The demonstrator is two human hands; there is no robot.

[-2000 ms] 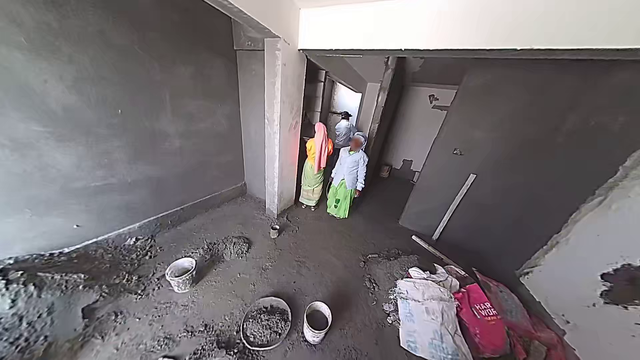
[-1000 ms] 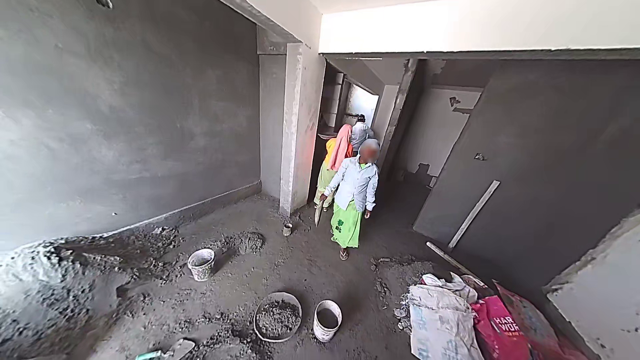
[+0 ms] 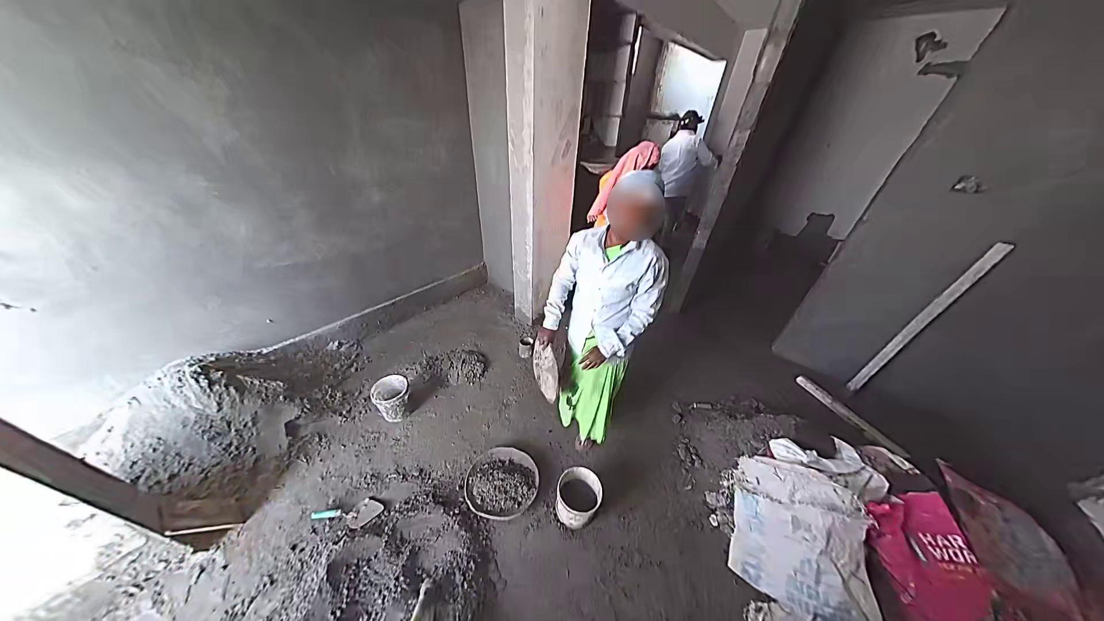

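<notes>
Neither my left hand nor my right hand shows. A round pan of wet mortar (image 3: 502, 485) lies on the floor at the lower middle, and a bucket with dark contents (image 3: 579, 498) stands just right of it. A trowel (image 3: 364, 513) with a turquoise handle rests to the left beside a mound of mortar (image 3: 414, 552). Farther back stands a second pale bucket (image 3: 390, 398). A person in a white shirt and green skirt (image 3: 608, 302) faces this way beyond the pan, with a shallow pan (image 3: 547, 371) hanging from one hand.
A large heap of sand or mortar (image 3: 190, 427) lies by the left wall. Sacks (image 3: 802, 535) and a pink bag (image 3: 927, 539) fill the lower right. A long board (image 3: 931, 316) leans on the right wall, another (image 3: 849, 414) near its foot. Two more people are in the doorway beyond.
The person in the green skirt has walked out from the doorway toward the pan and bucket. The view has tilted downward, and the trowel is now fully in it.
</notes>
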